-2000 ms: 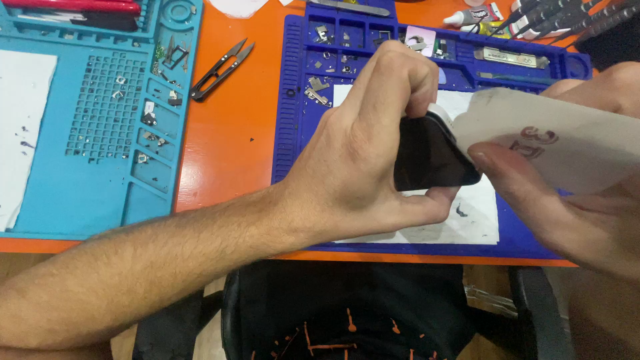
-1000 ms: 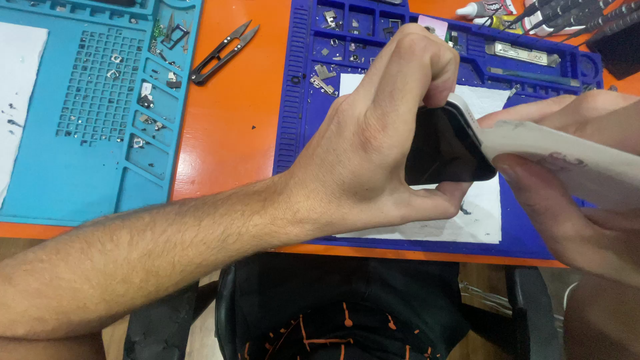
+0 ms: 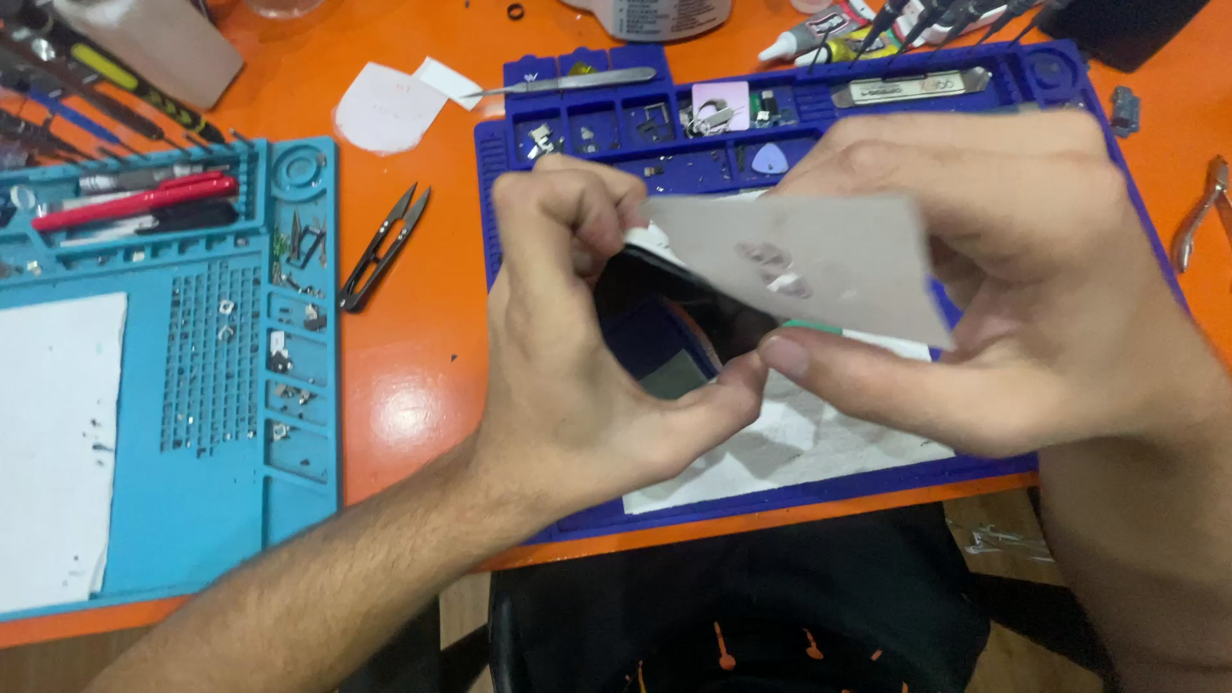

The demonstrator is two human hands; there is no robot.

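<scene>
My left hand (image 3: 568, 346) grips a dark, glossy phone or phone screen (image 3: 654, 318) by its edges, with the thumb at the lower edge and curled fingers at the top. The surface shows reflections. A pale card or sheet with marks on it (image 3: 837, 260) lies against the upper right edge of the dark device. My right hand (image 3: 972, 279) is around the card's right side, its thumb near my left thumb. A green strip shows just beneath the card. Under both hands lies white paper (image 3: 799, 443) on a blue silicone repair mat (image 3: 962, 476).
Left stands a teal repair mat (image 3: 164, 539) with paper, small parts and a red pen (image 3: 135, 202). Thread snips (image 3: 385, 248) lie between the mats. Tweezers (image 3: 577, 82), a blue pick (image 3: 770, 159), glue tubes (image 3: 818, 34) and pliers (image 3: 1201, 217) lie around the blue mat.
The view has shifted to take in more of the table's far side. The card has turned its marked face more toward me. My left hand has kept its grip on the dark device.
</scene>
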